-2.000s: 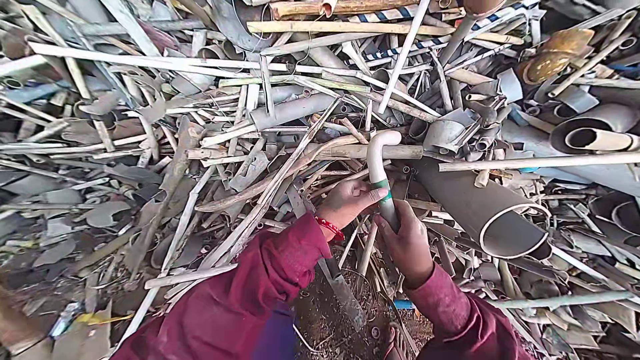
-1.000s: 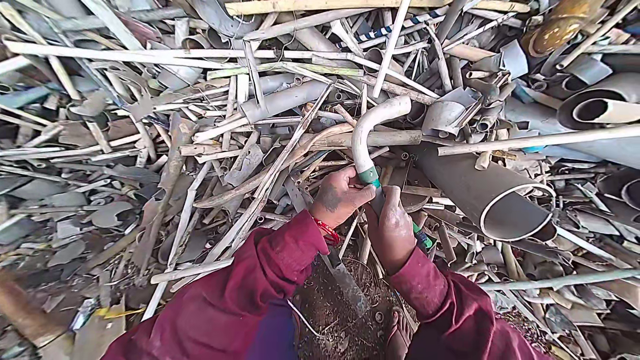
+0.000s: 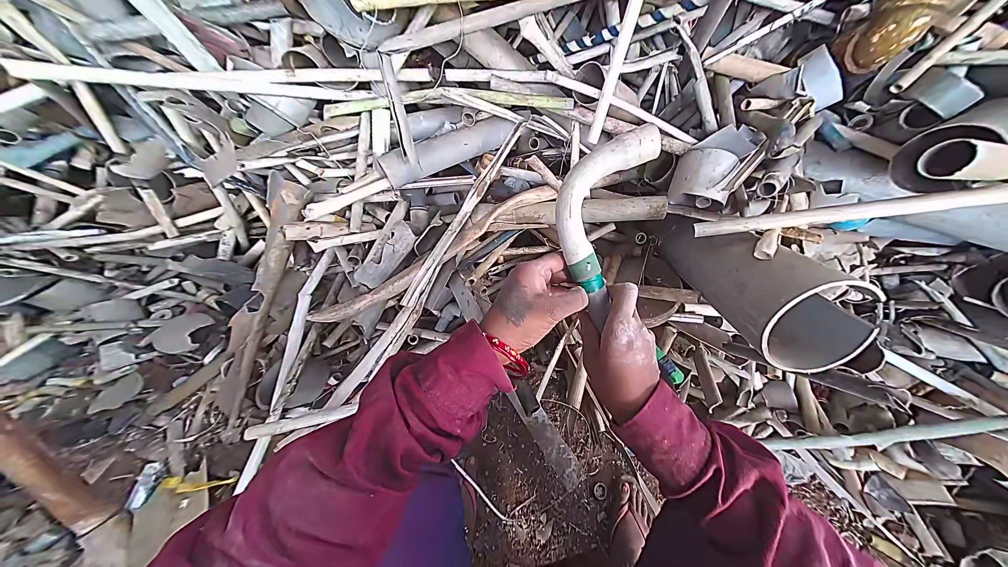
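A curved whitish plastic pipe (image 3: 581, 193) with green tape or a green band around its lower part rises from between my hands, its bent end pointing up and right. My right hand (image 3: 622, 354) is closed around the pipe's lower, greyer part, thumb upward. The fingertips of my left hand (image 3: 531, 303) touch the pipe beside the green band; a red bracelet is on that wrist. Just past my right hand a green piece (image 3: 669, 368) shows, and whether it belongs to the pipe cannot be told. My right palm hides the grip.
Scrap pipes and broken plastic pieces lie all around. A wide grey pipe (image 3: 776, 295) opens toward me at the right. Long pale strips (image 3: 236, 77) cross the far side. A flat metal-like strip (image 3: 543, 437) lies below my hands, near a bare foot (image 3: 630, 520). Another person's arm may show at left.
The curved pipe has turned in my hands: its upper part stood more upright two seconds ago and now reaches farther up and right. The green piece beside my right hand has come into sight.
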